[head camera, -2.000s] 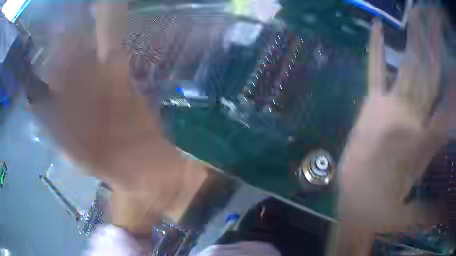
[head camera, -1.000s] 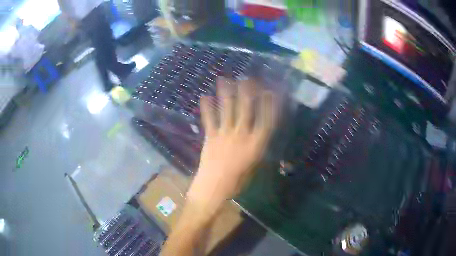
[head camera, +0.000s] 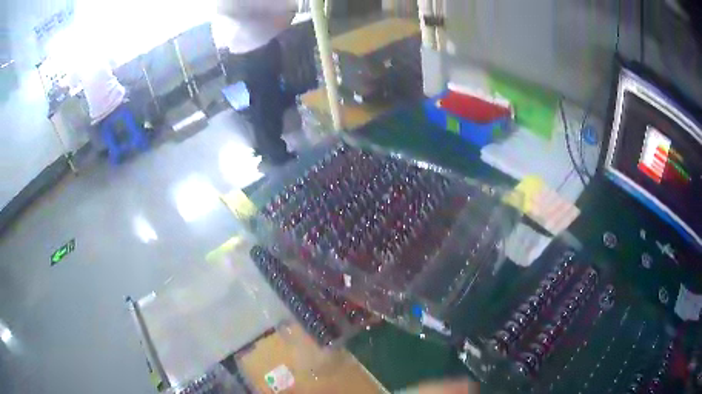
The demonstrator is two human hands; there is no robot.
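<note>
A large clear blister tray (head camera: 369, 208) lies at the middle of the bench, filled with rows of small dark shiny-rimmed rounds with reddish leads. Its right part shows fewer parts. More filled rows show beneath its left corner. A second clear tray (head camera: 566, 331) lies to the right, with a few rows of the same rounds and emptier pockets. A blue-white piece (head camera: 432, 317) is at the first tray's front edge. A blurred sliver of skin, seemingly my left hand (head camera: 440, 387), is cut off by the bottom edge; its fingers cannot be made out. My right hand is out of the picture.
A blue bin (head camera: 469, 127) with red contents stands behind the tray, beside white and yellow papers (head camera: 543, 202). A screen (head camera: 658, 154) is at right. A cardboard box (head camera: 308, 369) is below the bench. Standing person (head camera: 265, 92) and blue stool (head camera: 123, 135) are beyond.
The hand spread over the large tray has gone from there; only a sliver shows at the bottom. The view has shifted, showing more floor and shelving, and the round silver fixture is out of view.
</note>
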